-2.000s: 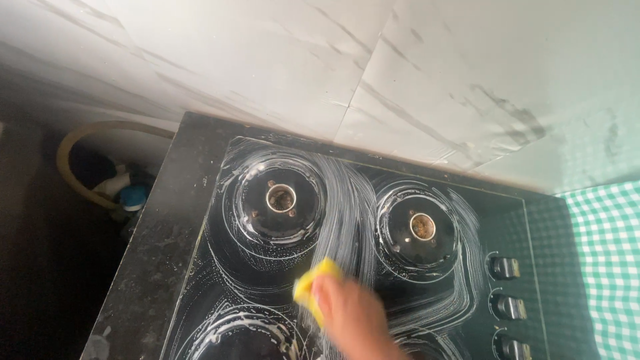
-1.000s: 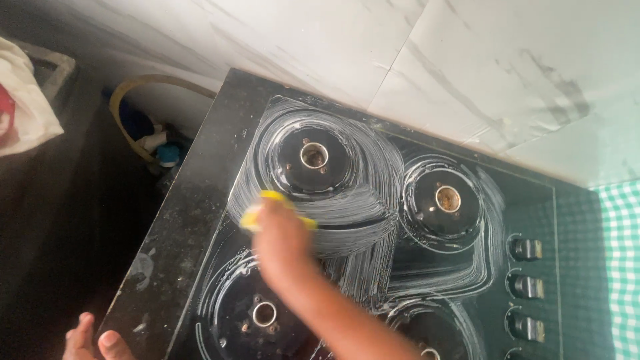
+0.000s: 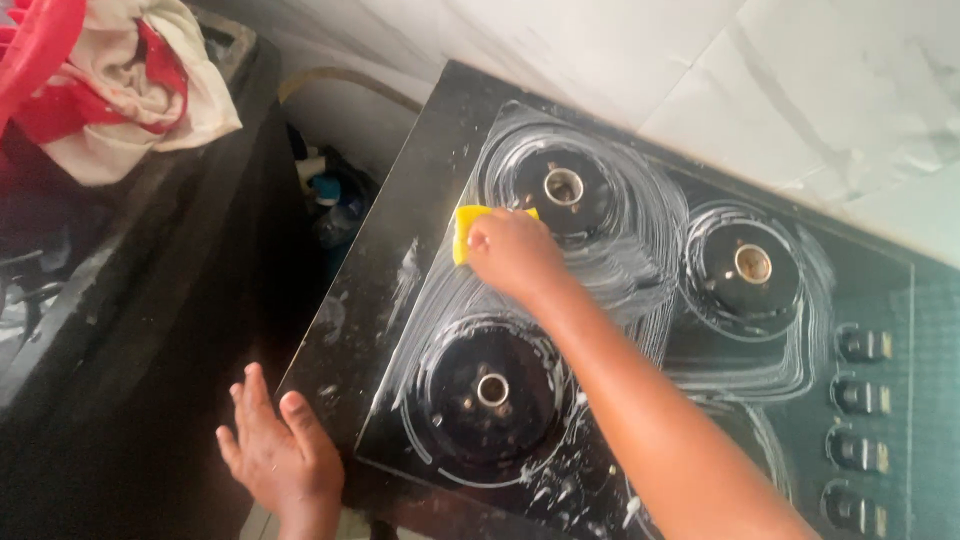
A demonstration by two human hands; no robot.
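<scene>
My right hand presses a yellow sponge on the black glass gas hob, at its left edge, beside the upper-left burner. White streaks of lather cover the glass around that burner and the lower-left burner. A third burner sits to the right, ringed with white lather. White drops and smears lie near the hob's lower edge. My left hand is raised with its fingers apart, holding nothing, left of the hob's lower-left corner.
Several control knobs line the hob's right side. A marbled wall rises behind. A red and cream cloth lies on a dark surface at the upper left. A hose and a blue-capped container are in the gap between.
My right hand has moved the sponge to the hob's left edge. My left hand, out of view two seconds ago, now shows more fully. The view has shifted left, showing more of the cloth.
</scene>
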